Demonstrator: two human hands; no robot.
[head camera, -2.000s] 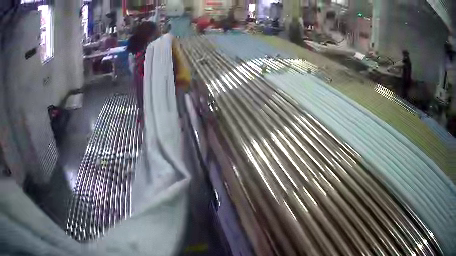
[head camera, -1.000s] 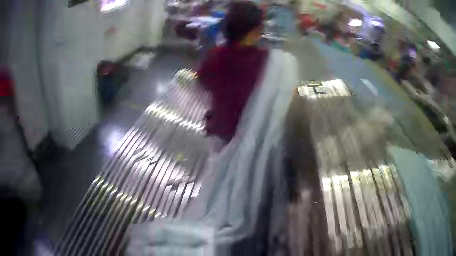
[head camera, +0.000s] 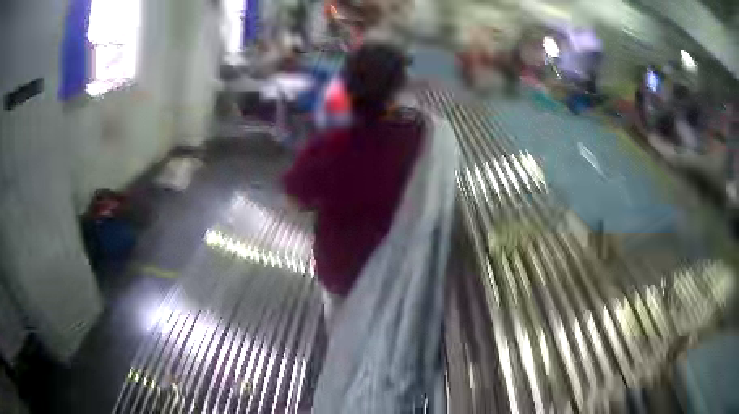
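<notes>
A long pale blue-white fabric (head camera: 397, 299) runs from the bottom centre up to the shoulder of a person ahead and hangs in lengthwise folds. Its near end is cut off by the picture's bottom edge. Beside it on the right lie long shiny metal tubes (head camera: 559, 323), running away from me. Neither of my hands shows. The picture is blurred.
A person in a dark red top (head camera: 356, 194) stands ahead, back towards me. A lower tube row (head camera: 235, 323) lies at the left. Sky-blue fabric (head camera: 587, 162) lies at the right; pale aqua fabric (head camera: 717, 376) shows at the lower right. A wall (head camera: 40, 186) stands left.
The view has swung and moved closer to the person than two seconds ago. The folded fabric part at the bottom has left the picture since one second ago.
</notes>
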